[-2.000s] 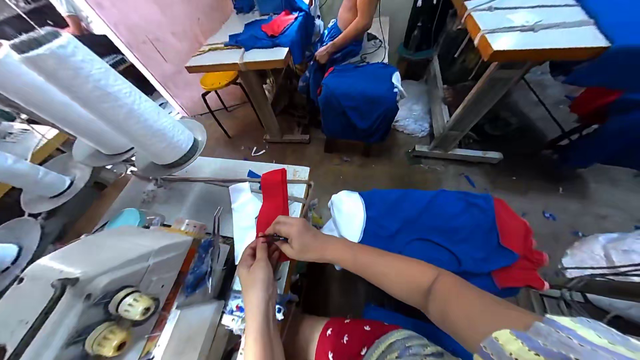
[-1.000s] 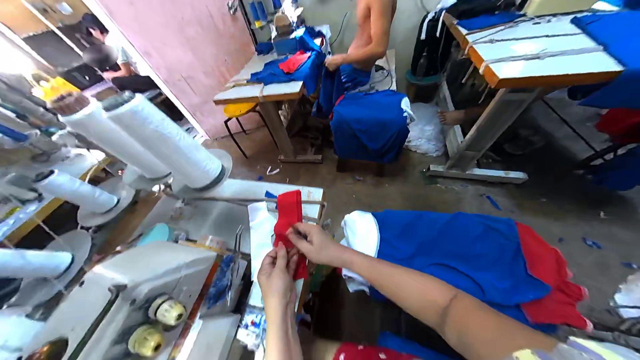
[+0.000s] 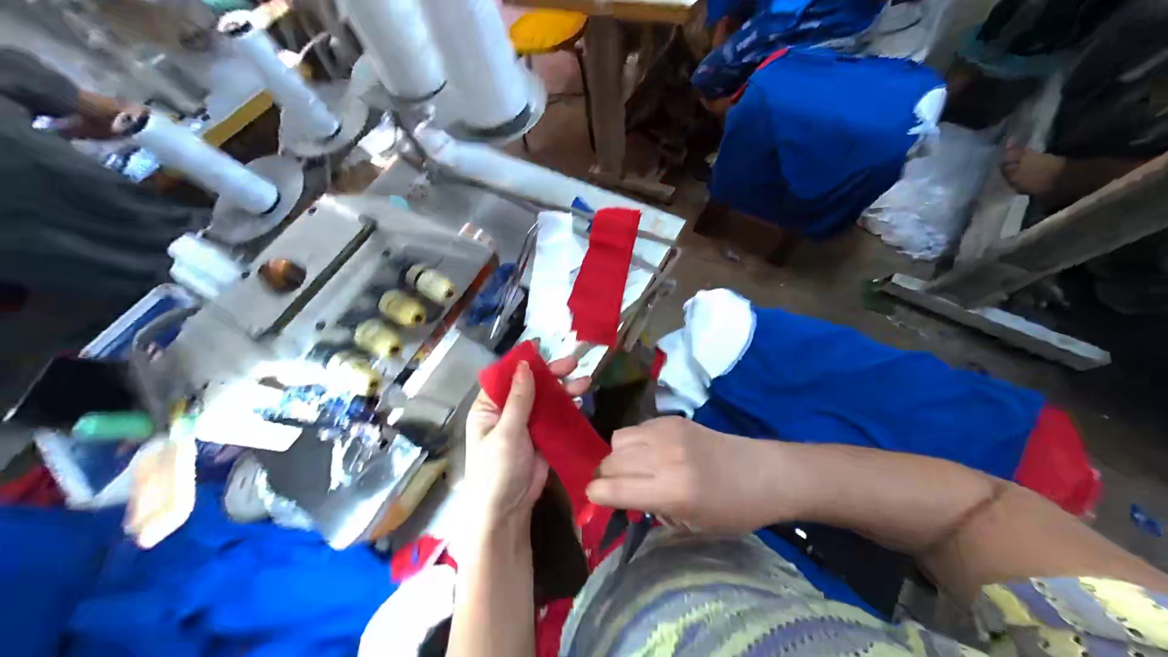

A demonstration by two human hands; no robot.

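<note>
My left hand [image 3: 511,438] holds the upper end of a red fabric strip [image 3: 561,424] between thumb and fingers. Lower down, my right hand [image 3: 684,474] pinches the same strip; a dark object, too hidden to identify, shows below that hand. Beyond them, a second red fabric strip [image 3: 606,274] and a white fabric strip [image 3: 552,274] lie on the machine table [image 3: 648,228]. To the left stands an industrial sewing machine [image 3: 356,283] with yellowish tension knobs.
Blue garment pieces with white and red parts [image 3: 867,383] lie to the right. Cones of white thread [image 3: 484,64] rise behind the machine. Blue fabric [image 3: 228,584] lies at the lower left. A wooden table leg [image 3: 1049,228] stands at the right, and a yellow stool [image 3: 546,30] farther back.
Both hands have come nearer my body with a red strip, away from the strips on the table. The view has swung down and left, bringing more of the machine into sight.
</note>
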